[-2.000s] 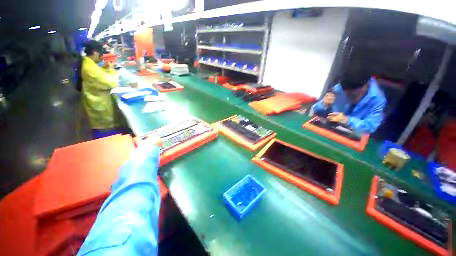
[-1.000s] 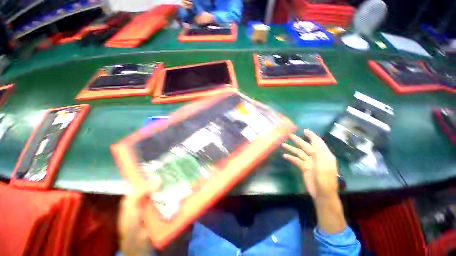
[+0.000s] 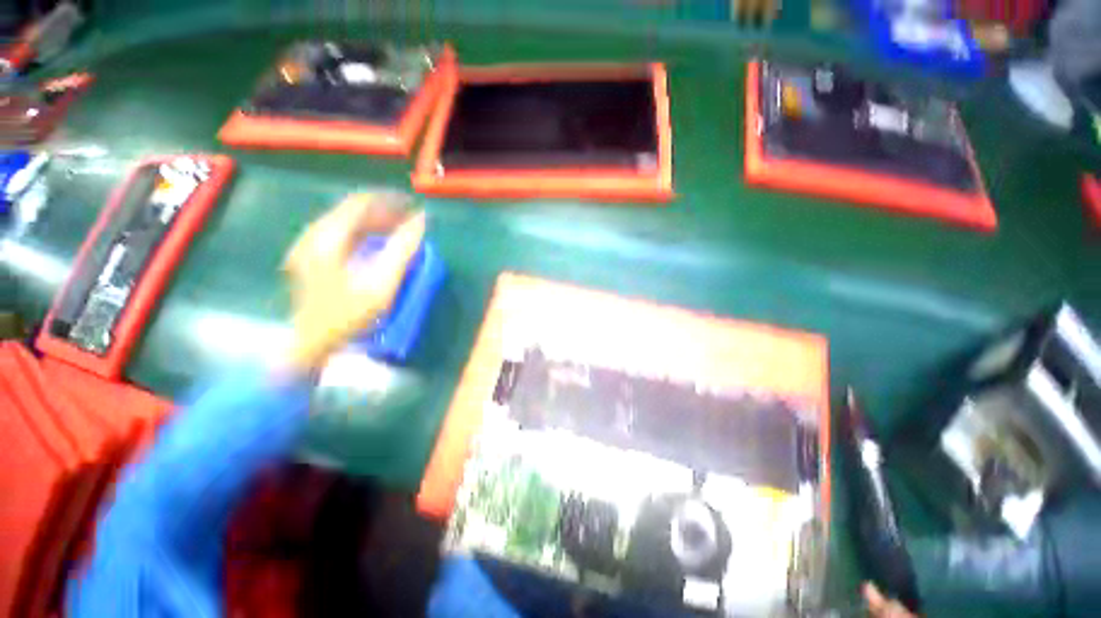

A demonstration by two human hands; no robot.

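Observation:
An open laptop base (image 3: pixel 658 410) lies on an orange-red foam pad (image 3: pixel 519 314) in front of me, with its battery, green board and round fan showing. My left hand (image 3: pixel 350 272), blurred, is at the blue parts bin (image 3: pixel 414 308), its fingers over the bin's top; whether they grip the bin or something in it is hidden. A dark electric screwdriver (image 3: pixel 879 501) lies to the right of the laptop. Only fingertips of my right hand (image 3: pixel 887 602) show at the bottom edge, at the screwdriver's lower end; its grip is cut off.
A silvery screw feeder (image 3: pixel 1008 441) stands at the right. Three padded units are along the back, the middle one (image 3: pixel 549 121) with a dark panel. Another padded laptop base (image 3: pixel 127 266) is at the left. Red foam pads (image 3: pixel 60 471) are stacked at the lower left.
The laptop and pad, held tilted in my left hand a second ago, now lie on the bench. My left hand has moved to the blue bin. My right hand has dropped mostly out of view.

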